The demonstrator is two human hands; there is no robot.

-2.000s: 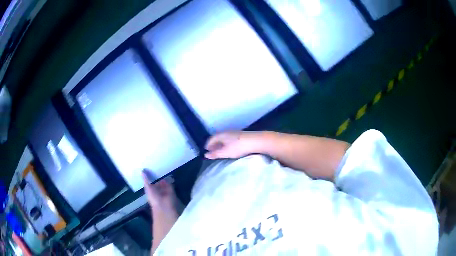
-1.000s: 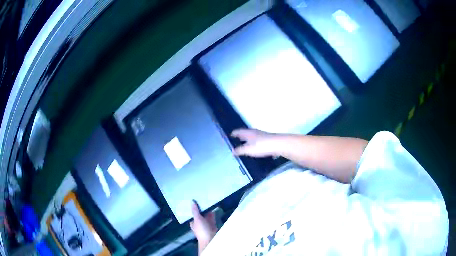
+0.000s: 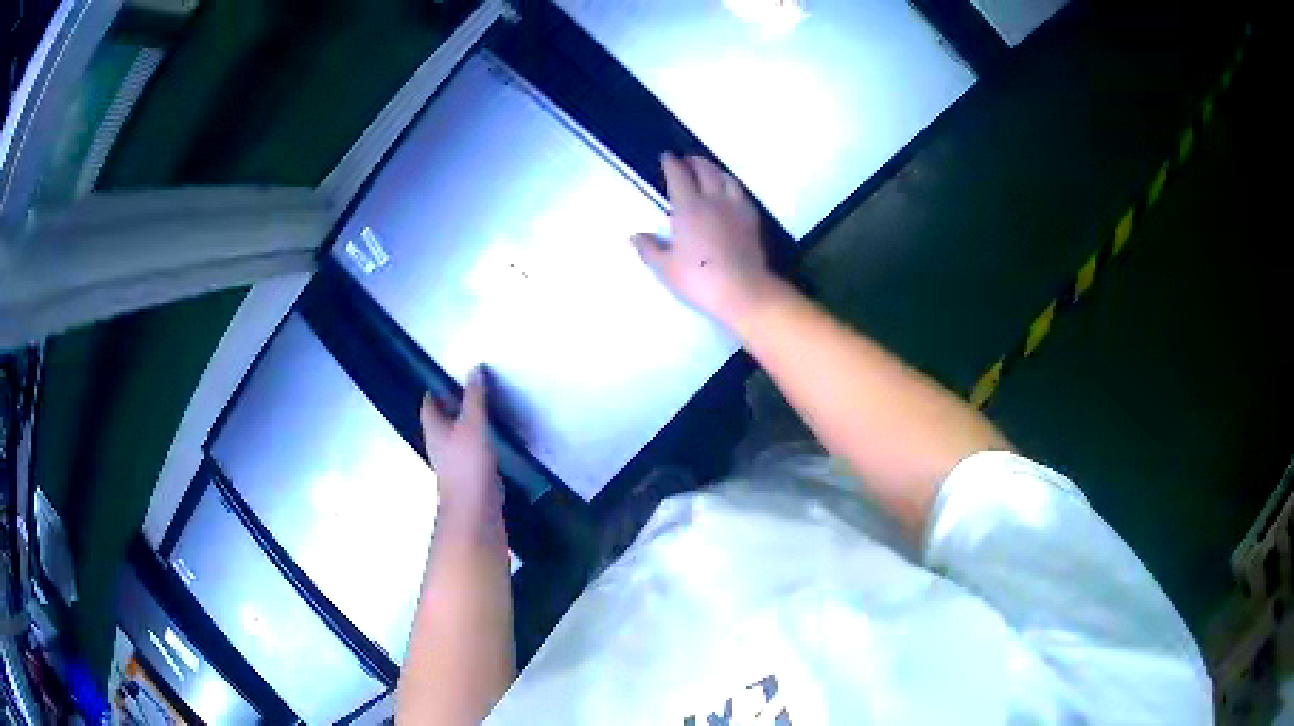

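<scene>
A silver-grey closed laptop (image 3: 483, 213) lies in front of me in a row, with a small pale label near its far left corner. My left hand (image 3: 464, 447) is at its left long edge, thumb on top and other fingers beside the edge. My right hand (image 3: 714, 241) is at its right long edge, thumb on the top face and fingers spread over the edge. I hold the laptop between both hands. Its underside and any hidden fingertips cannot be seen.
Another laptop (image 3: 809, 114) lies to the right, and several more (image 3: 334, 475) lie to the left on dark mats. A pale rail (image 3: 405, 121) runs along the far side. A grey bar (image 3: 156, 241) crosses at left. Yellow-black tape (image 3: 1086, 277) marks the floor at right.
The view has shifted along the row. My left hand has gone from a laptop's front edge to a left long edge. My right hand reaches farther forward, its fingers spread over the edge.
</scene>
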